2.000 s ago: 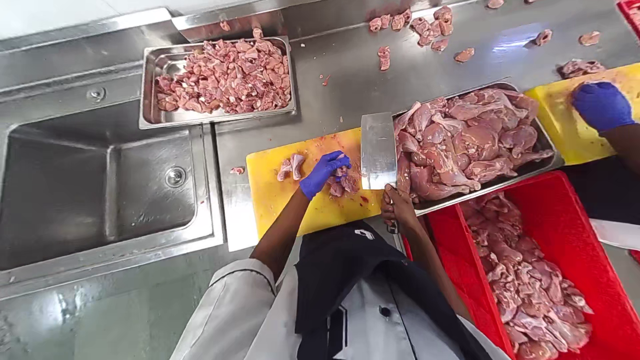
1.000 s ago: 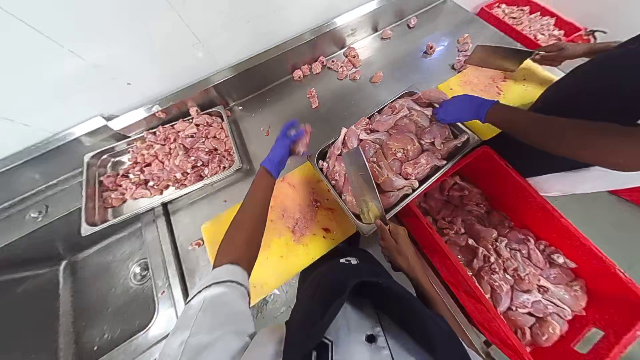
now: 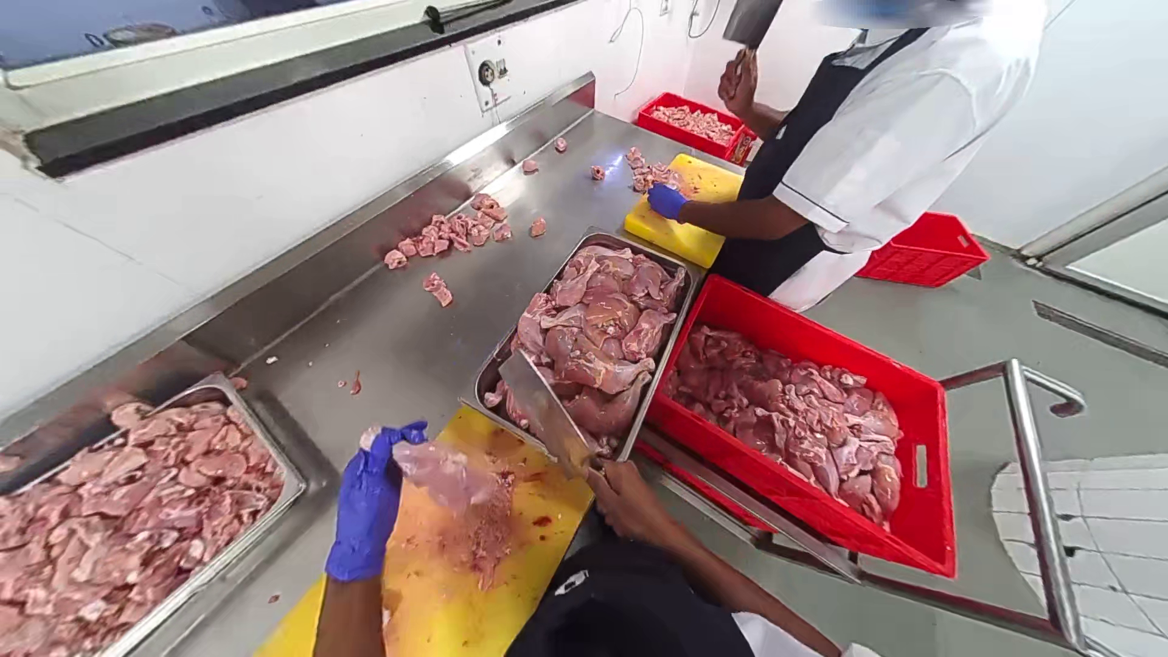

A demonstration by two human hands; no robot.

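My left hand (image 3: pixel 370 506), in a blue glove, grips a raw chicken leg (image 3: pixel 447 474) above the yellow cutting board (image 3: pixel 511 584); the leg is blurred. My bare right hand (image 3: pixel 628 500) is closed around the handle of a cleaver (image 3: pixel 546 411), whose blade lies over the near edge of a steel tray (image 3: pixel 686 265) piled with raw chicken legs (image 3: pixel 602 315). Meat scraps and wet stains mark the board. At the left, another steel tray (image 3: pixel 297 484) holds cut chicken pieces (image 3: pixel 137 511).
Chicken pieces (image 3: pixel 447 233) lie along the steel counter (image 3: pixel 347 338). A red crate (image 3: pixel 931 493) of raw chicken stands right of the tray. Beyond, a co-worker (image 3: pixel 876 155) raises a cleaver (image 3: pixel 754 20) over another yellow board (image 3: pixel 675 233). A metal rail (image 3: pixel 1040 511) stands at right.
My left hand now holds a chicken leg over the board; one second ago it was beside the tray with a piece of meat. The co-worker's cleaver is now raised. The view has swung right and up.
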